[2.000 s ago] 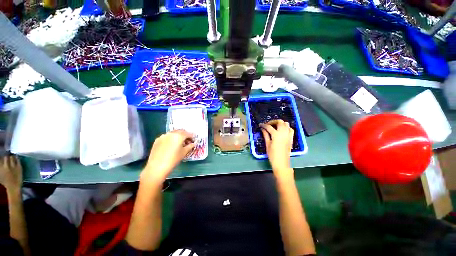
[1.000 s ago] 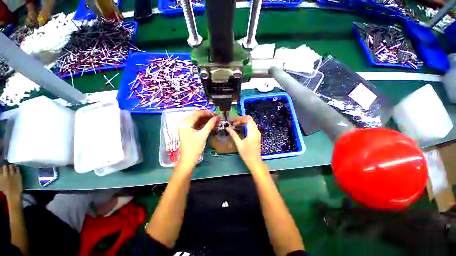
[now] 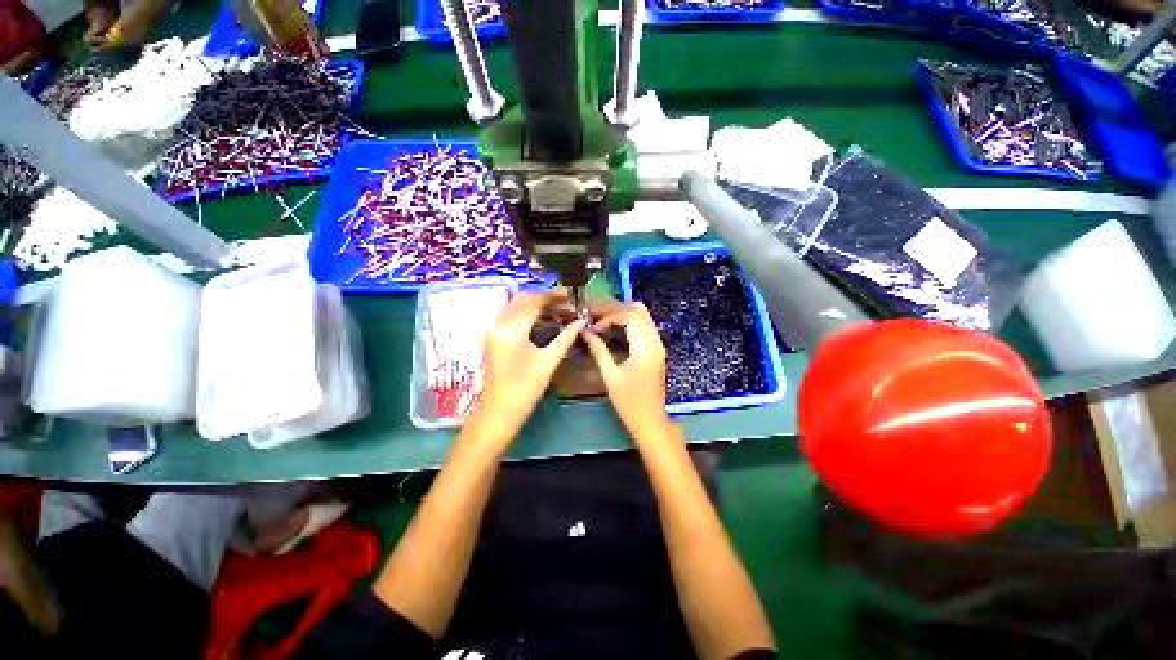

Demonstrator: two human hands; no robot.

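My left hand (image 3: 522, 361) and my right hand (image 3: 632, 361) meet at the fixture under the ram of the green hand press (image 3: 562, 194). Their fingertips nearly touch and cover most of the fixture. What they pinch is too small and hidden to tell. The clear parts box (image 3: 445, 368) with white, red-ended rods stands left of my left hand. The small blue tray (image 3: 776, 368) of black fittings (image 3: 707, 329) lies right of my right hand.
The red lever knob (image 3: 926, 426) and grey lever (image 3: 774, 258) reach over the right side. A large blue tray (image 3: 325, 245) of rods lies behind the clear box. Frosted boxes (image 3: 258, 348) stand left. A black parts bag (image 3: 890, 239) lies right.
Both hands have moved from the clear box and the small blue tray to the fixture, where they stay with fingertips closer together. The red knob shows further left and the view has shifted slightly.
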